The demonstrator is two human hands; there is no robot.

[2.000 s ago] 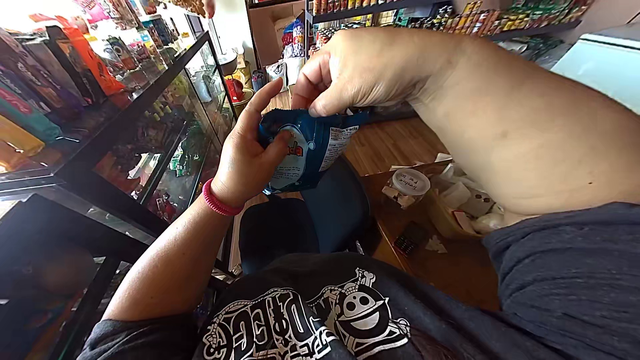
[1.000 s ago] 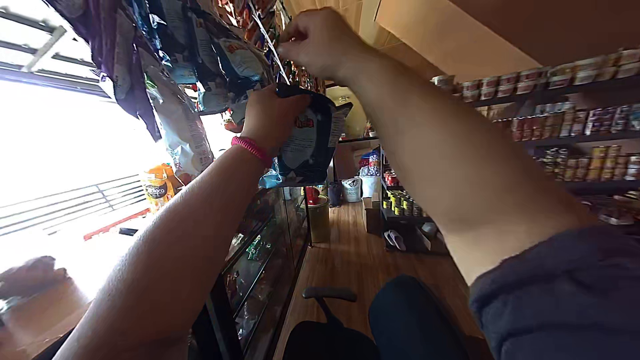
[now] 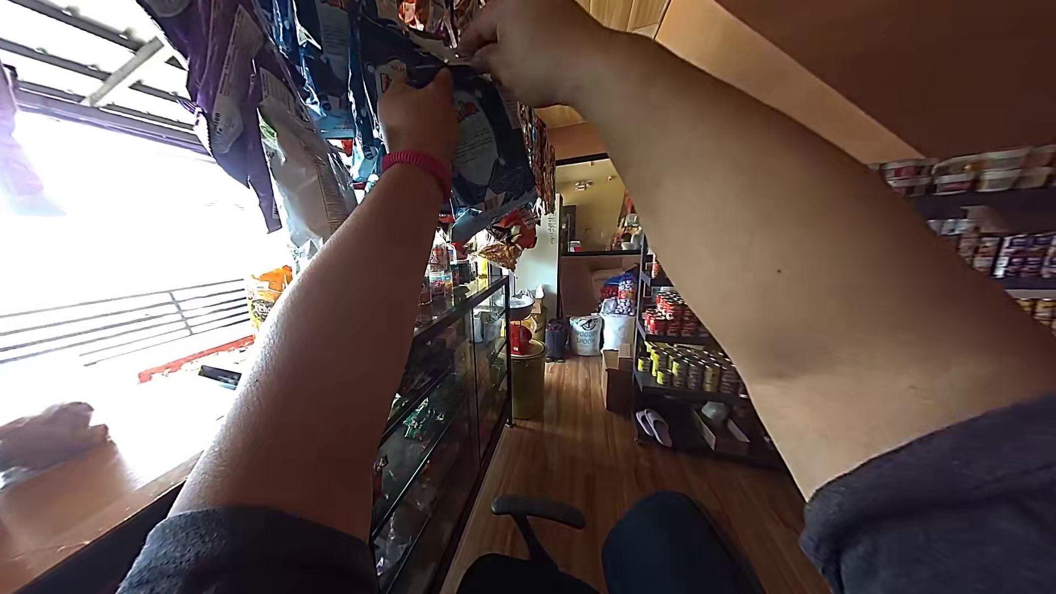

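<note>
My left hand [image 3: 419, 115], with a pink coiled band at the wrist, grips the top of a dark blue snack bag [image 3: 487, 153] at the upper middle. Above and to the right, my right hand [image 3: 528, 49] has its fingers bent together near the bag's top edge, by the hanging strips of packets. Whether a clip or strip lies between those fingertips is too small to tell. Other blue bags [image 3: 326, 58] hang just left of my left hand, and a purple bag [image 3: 227, 99] and a silver-white bag [image 3: 301, 165] hang farther left.
A glass display case [image 3: 450, 318] runs along the left of the wooden floor [image 3: 553, 462]. Shelves of canned goods [image 3: 689, 367] stand at the right. An office chair [image 3: 540, 511] is below me. Sacks [image 3: 586, 337] stand at the back, and a bright window counter [image 3: 124, 470] is at the left.
The view has swung up from two seconds ago. The blue bag, then held in front of my chest, is now up among the hanging bags. My right hand has come closer to the bag's top since one second ago.
</note>
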